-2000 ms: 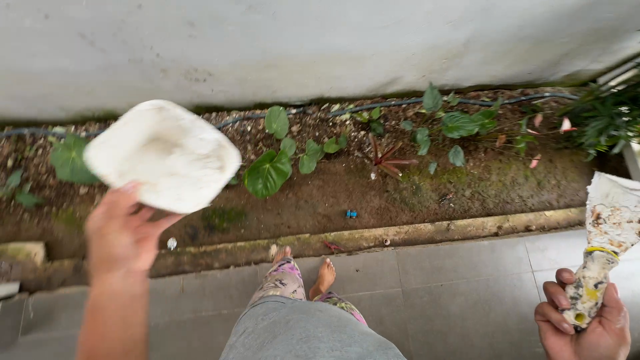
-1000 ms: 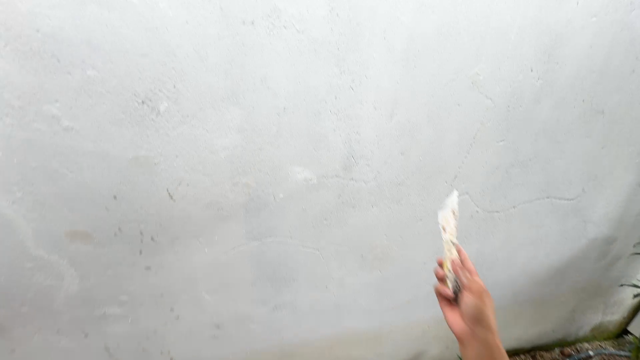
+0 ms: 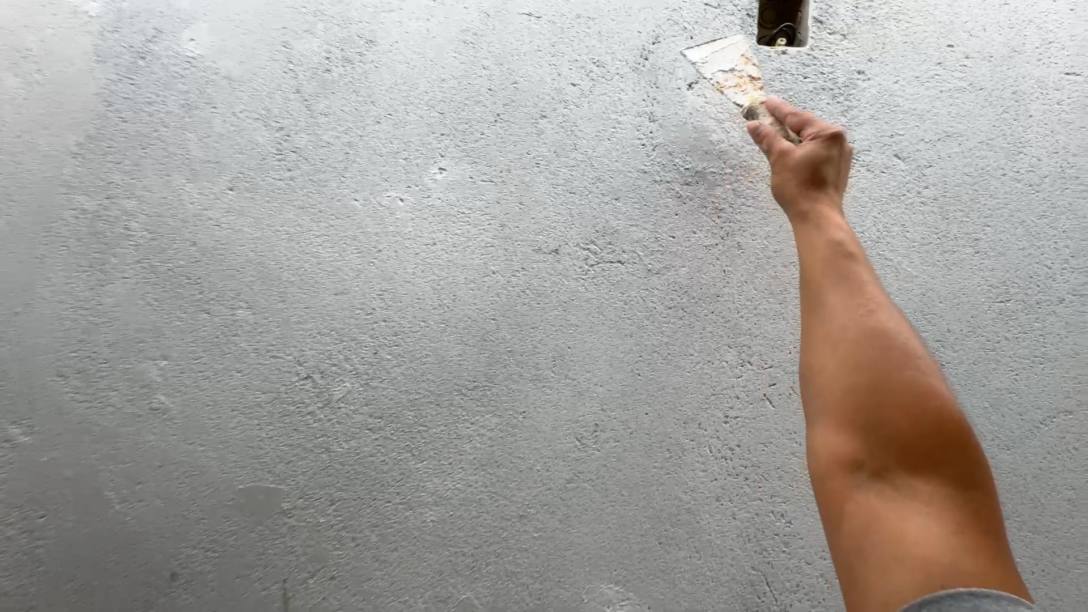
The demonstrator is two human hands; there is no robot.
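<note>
My right hand (image 3: pixel 807 157), at the upper right of the head view, grips the handle of a putty knife (image 3: pixel 731 72). The knife's wide blade points up and left, coated with white filler and rust-coloured stains. It lies at or very near the rough grey-white plastered wall (image 3: pixel 476 297); whether its edge touches cannot be told. Just right of and above the blade is a rectangular recessed electrical box (image 3: pixel 783 24) with dark wiring inside. My left hand is out of the frame.
The wall fills the view, with small pits, fine cracks and several smoother patches. A smooth pale patch (image 3: pixel 260 499) shows at the lower left. A grey sleeve edge (image 3: pixel 969 600) is at the bottom right.
The view has swung up from the planting bed and feet to the wall. My right arm now reaches up with the putty knife. My left hand, holding a white container two seconds ago, is out of view.
</note>
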